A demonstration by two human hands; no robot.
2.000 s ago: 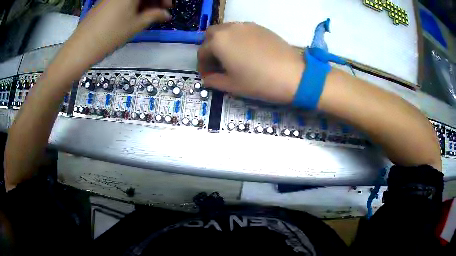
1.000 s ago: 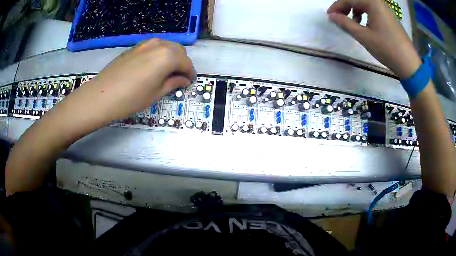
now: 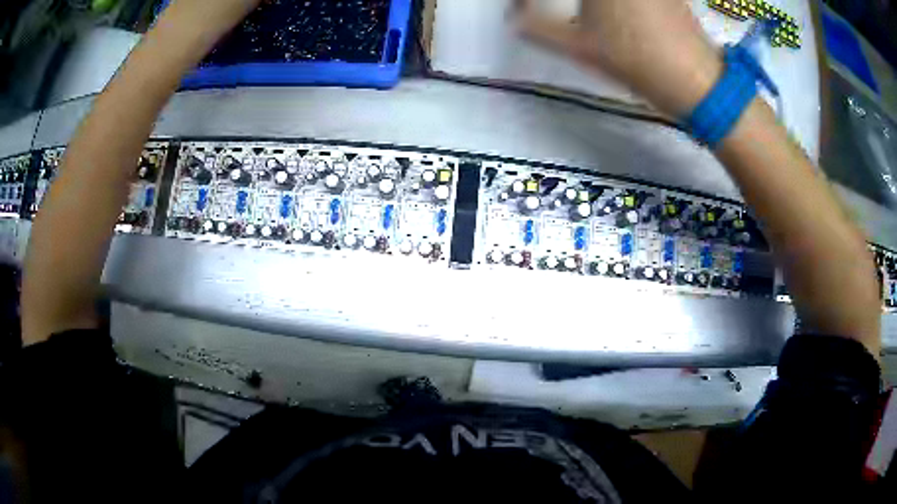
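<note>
My left forearm (image 3: 98,187) reaches up past the blue bin (image 3: 295,76) of small black leaded parts; my left hand is cut off by the top edge. My right hand (image 3: 615,44), blurred and partly cut off at the top, is over the white foam sheet (image 3: 477,39); whether it holds anything cannot be told. A circuit board panel (image 3: 315,205) and another to its right (image 3: 610,231) lie end to end in front of me. The right panel carries several yellow-topped blocks (image 3: 531,185); the left one shows one at its right end.
A black spacer (image 3: 464,215) lies between the two panels. More yellow-topped blocks (image 3: 777,25) stand on the foam at the back right. The pale rail (image 3: 393,295) runs across in front of me. A blue strap (image 3: 726,103) is round my right wrist.
My left hand has left the left panel and gone up past the top edge. My right hand first moved from the panels to the foam, then shifted left there. The panels appear farther right.
</note>
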